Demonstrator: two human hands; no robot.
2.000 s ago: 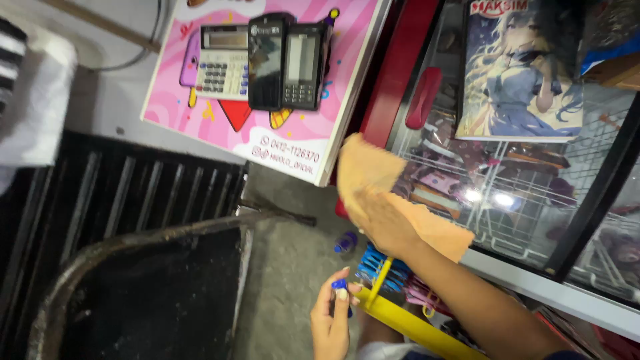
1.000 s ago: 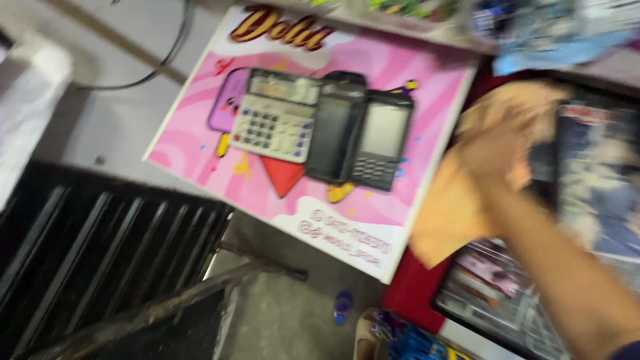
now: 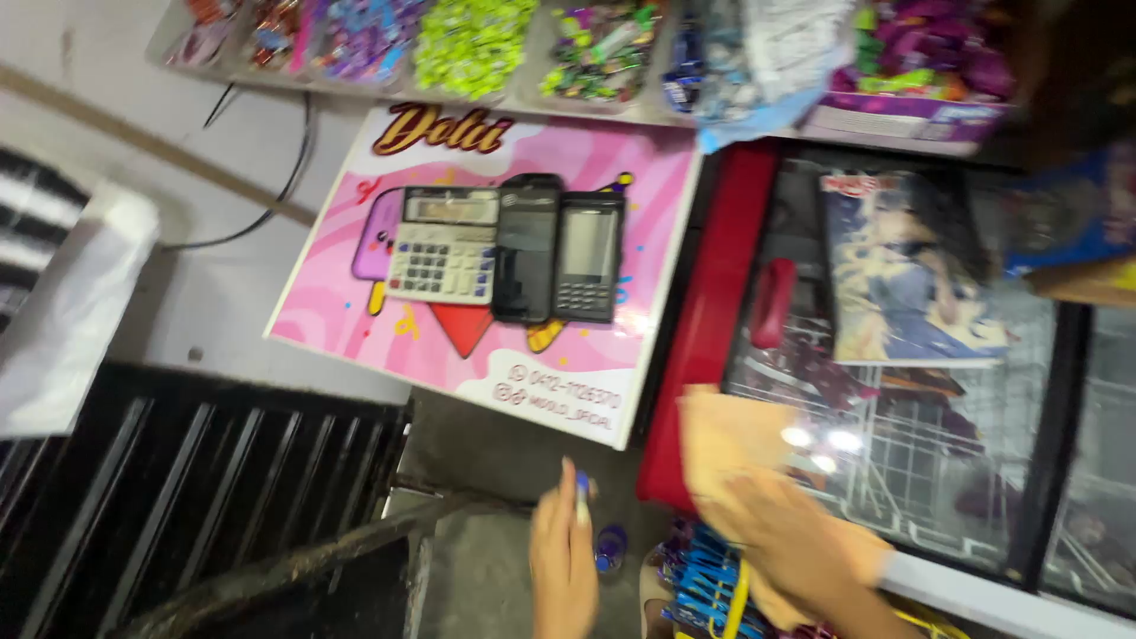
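Observation:
An orange-yellow cloth [image 3: 737,444] lies over the corner of a glass-topped display freezer with a red edge [image 3: 701,355]. My right hand [image 3: 790,524] presses on the cloth, fingers spread over it. My left hand [image 3: 564,550] is raised at the lower middle, left of the freezer, with a small blue-capped item [image 3: 582,486] between thumb and fingers; blur hides what it is. Just right of that hand, lower down, a small purple-blue bottle [image 3: 611,548] shows. A magazine [image 3: 910,266] with a drawn figure on its cover lies on the glass, beyond the cloth.
A pink printed board [image 3: 328,311] holds a calculator [image 3: 444,244], a dark phone-like device [image 3: 526,248] and a card terminal [image 3: 587,257]. Candy bins [image 3: 475,44] line the top. A dark metal chair frame [image 3: 293,568] stands lower left. Blue packets [image 3: 710,577] hang below the freezer corner.
My right hand and the cloth were farther up beside the magazine one second ago; now they are at the freezer's near corner. My left hand, out of view then, shows again.

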